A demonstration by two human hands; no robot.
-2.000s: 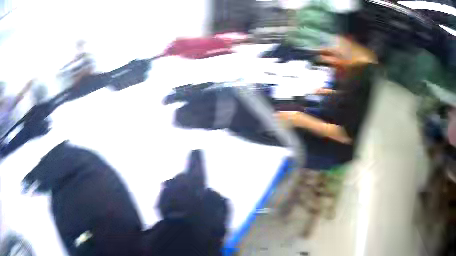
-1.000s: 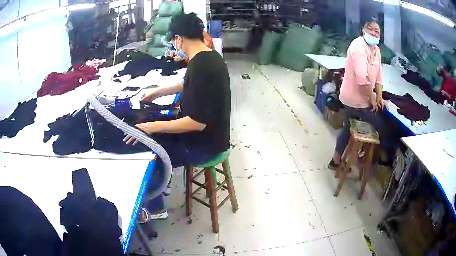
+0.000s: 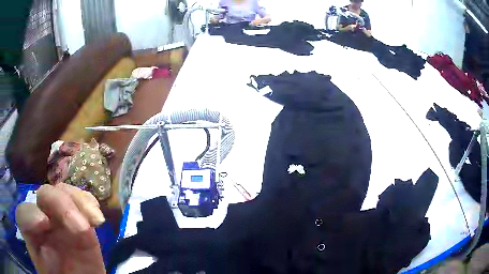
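Note:
My left hand [image 3: 64,230] is raised at the lower left, cut off by the bottom edge, with loosely curled fingers and nothing seen in it. A skin-toned shape shows at the bottom right corner; I cannot tell if it is my right hand. A large black garment [image 3: 316,139] lies spread on the white table [image 3: 241,80], with a white tag and two small rings. The blue-purple thread-trimming machine [image 3: 198,187] stands left of it, with no hand on it. Pink-handled snips [image 3: 242,190] lie between machine and garment.
A ribbed hose [image 3: 134,144] loops behind the trimmer, beside a silver stand [image 3: 167,147]. Patterned cloth [image 3: 88,171] lies on the brown seat at left. Two people sit across the table near black garments [image 3: 273,35]. A second hose runs down the right edge.
The view has swung left from the neighbouring worker and the aisle to the trimmer and the spread black garment. My left hand has come into view.

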